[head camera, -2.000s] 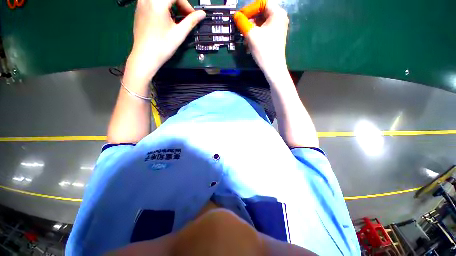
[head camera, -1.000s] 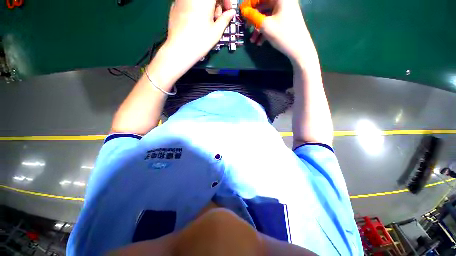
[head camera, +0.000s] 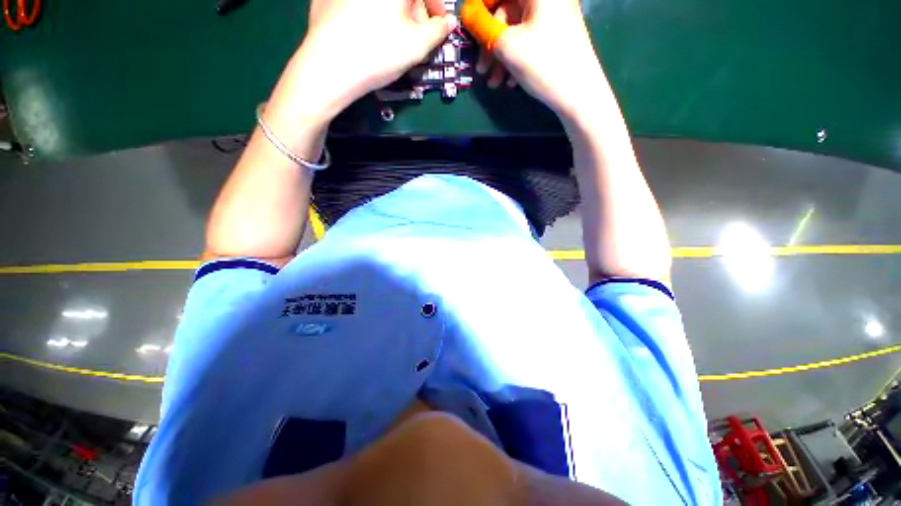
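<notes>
A small dark grey and silver frame-type unit (head camera: 450, 74) lies on the green bench top near its front edge, at the top of the view. My left hand (head camera: 370, 44) covers its left and upper part, with thumb and fingertips closed on it. My right hand (head camera: 538, 44) is at its right edge, with orange finger cots (head camera: 484, 25) on bent fingers close to my left thumb. The other right fingers curl beside the unit. Whether the right fingertips hold a lead or a small part is too small to tell.
Orange-red looped handles (head camera: 22, 12) lie at the bench's far left. A dark object (head camera: 229, 5) lies beyond my left wrist. A small ring-like spot (head camera: 387, 114) is near the bench edge (head camera: 692, 136). Red stools (head camera: 741, 450) stand on the floor at lower right.
Both hands have moved right from the earliest frame, and my left hand now covers more of the unit. Since the middle frame my left hand has shifted slightly left. A dark ribbed object on the right floor is gone.
</notes>
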